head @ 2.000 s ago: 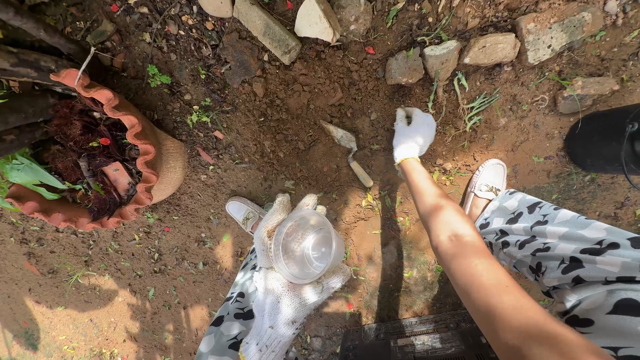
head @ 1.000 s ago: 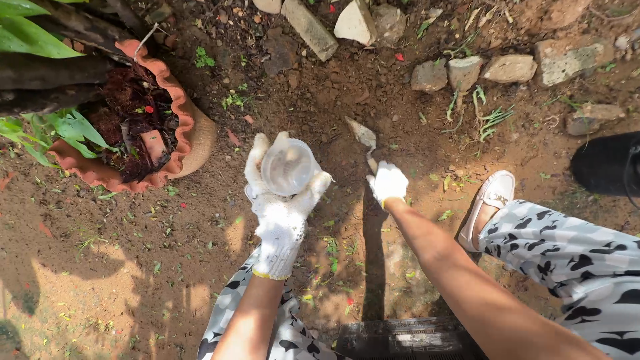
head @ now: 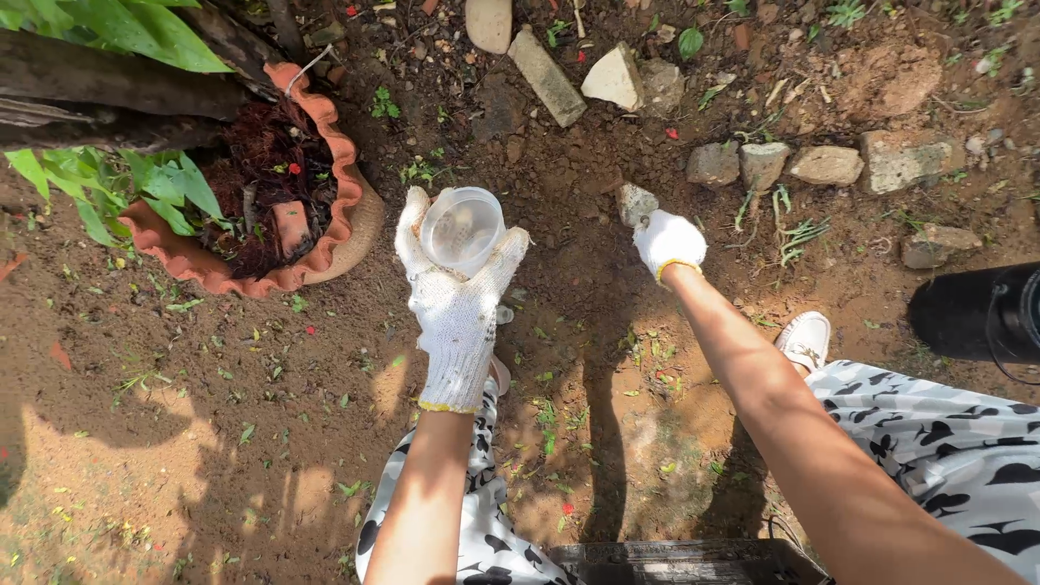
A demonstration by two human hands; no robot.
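My left hand (head: 459, 301), in a white knit glove with a yellow hem, holds a clear plastic cup (head: 462, 230) between thumb and fingers, its round opening facing up. To the right, my gloved right hand (head: 669, 244) is closed on a hand trowel (head: 636, 204); the handle is hidden in the fist. The trowel's soil-marked metal blade points up and left, at the edge of a patch of loose brown soil (head: 561, 191). Whether the blade's tip is in the soil, I cannot tell.
A scalloped terracotta pot (head: 345, 207) with dark fibrous matter stands at the left beside logs (head: 122, 81). Stones (head: 825, 166) line the upper right, near small uprooted-looking plants (head: 792, 236). A black bucket (head: 971, 313) lies at the right. A dark object (head: 682, 562) is at the bottom edge.
My right hand was empty beside the trowel lying on the soil; it has taken hold of the trowel and moved it right and up. The cup has stayed in my left hand.
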